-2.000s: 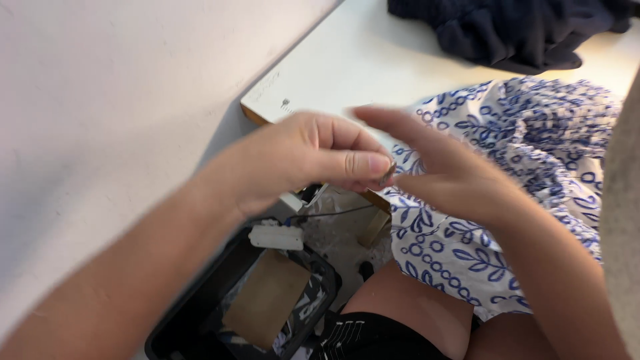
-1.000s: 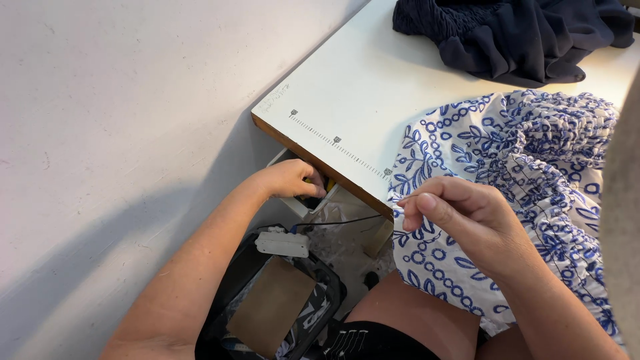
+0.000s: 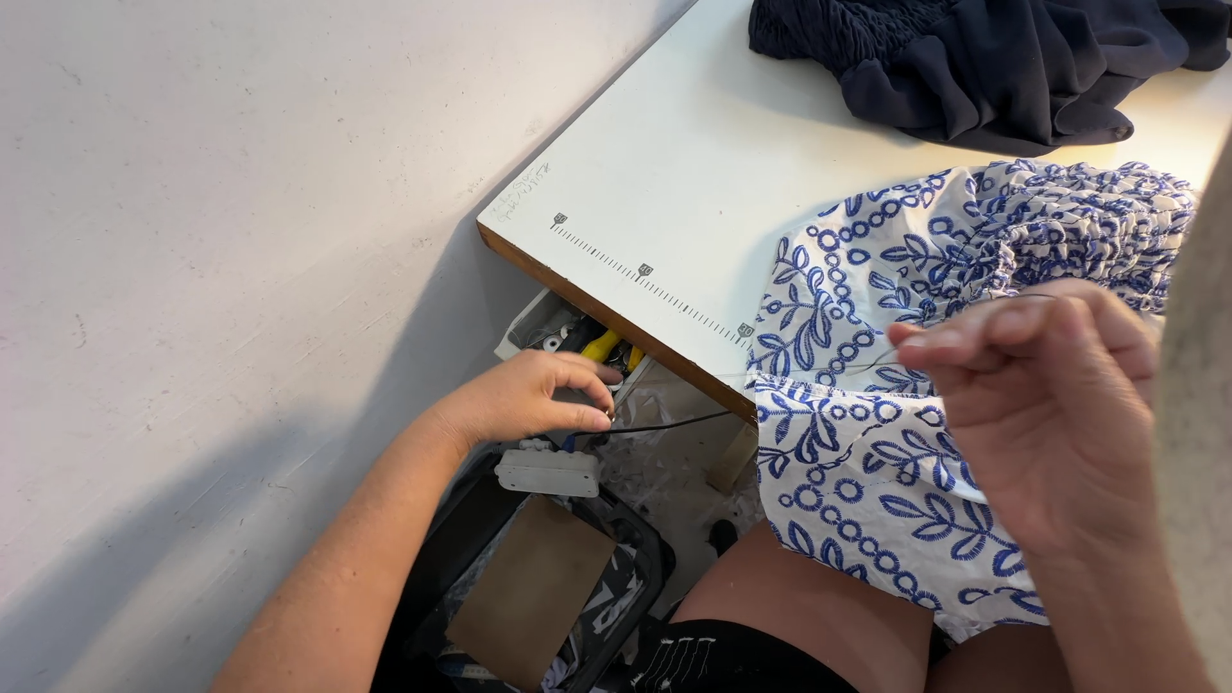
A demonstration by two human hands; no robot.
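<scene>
My left hand (image 3: pixel 544 393) is by the small drawer (image 3: pixel 513 332) under the table edge, thumb and fingers close together around something small and dark that I cannot make out. Tools with yellow handles (image 3: pixel 602 345) lie in that drawer. My right hand (image 3: pixel 1049 385) is raised over the white fabric with blue embroidery (image 3: pixel 847 337), its fingertips closed on a thin thread (image 3: pixel 878 361). The fabric, gathered at its right part, lies on the white table (image 3: pixel 674 192) and hangs over the edge onto my lap.
A dark blue garment (image 3: pixel 962 67) lies at the table's far side. Below the drawer are a white power strip (image 3: pixel 549 470), a dark cable (image 3: pixel 664 423) and a black bin (image 3: pixel 659 553) with scraps and a brown board (image 3: pixel 529 587). The wall (image 3: pixel 241 192) rises at left.
My left hand left my right hand, reached into the drawer, and has now drawn back from it, toward me. My right hand has risen a little over the fabric.
</scene>
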